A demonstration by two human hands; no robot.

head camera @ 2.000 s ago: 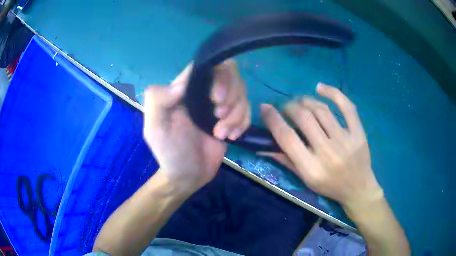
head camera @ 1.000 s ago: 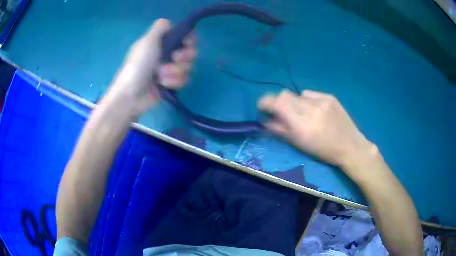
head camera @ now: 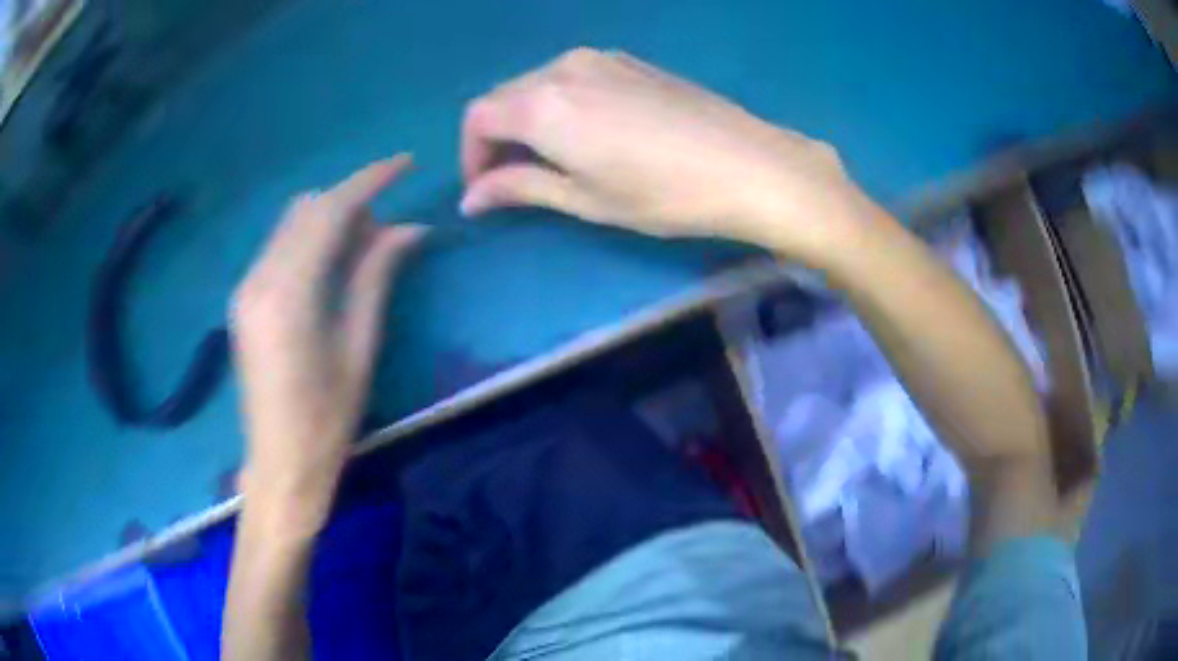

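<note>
A black C-shaped headband (head camera: 114, 323) lies on the green-blue mat (head camera: 543, 278) at the left, its lower end passing close to my left wrist. My left hand (head camera: 317, 278) is to the right of the headband, fingers apart, with nothing seen in it. My right hand (head camera: 594, 142) is over the mat near the middle, fingers curled with thumb and fingertips near each other. The picture is blurred, and I cannot tell whether a small part or wire is between its fingertips.
The blue bin (head camera: 168, 607) is below the bench edge at lower left. Cardboard cartons (head camera: 1033, 304) with white crumpled sheets (head camera: 853, 452) stand below the edge at right. Dark blurred things (head camera: 80, 91) lie at the far left of the mat.
The headband has left my left hand and now lies on the mat at left. My right hand has let go of its end and moved up and left. The view has turned towards the cartons.
</note>
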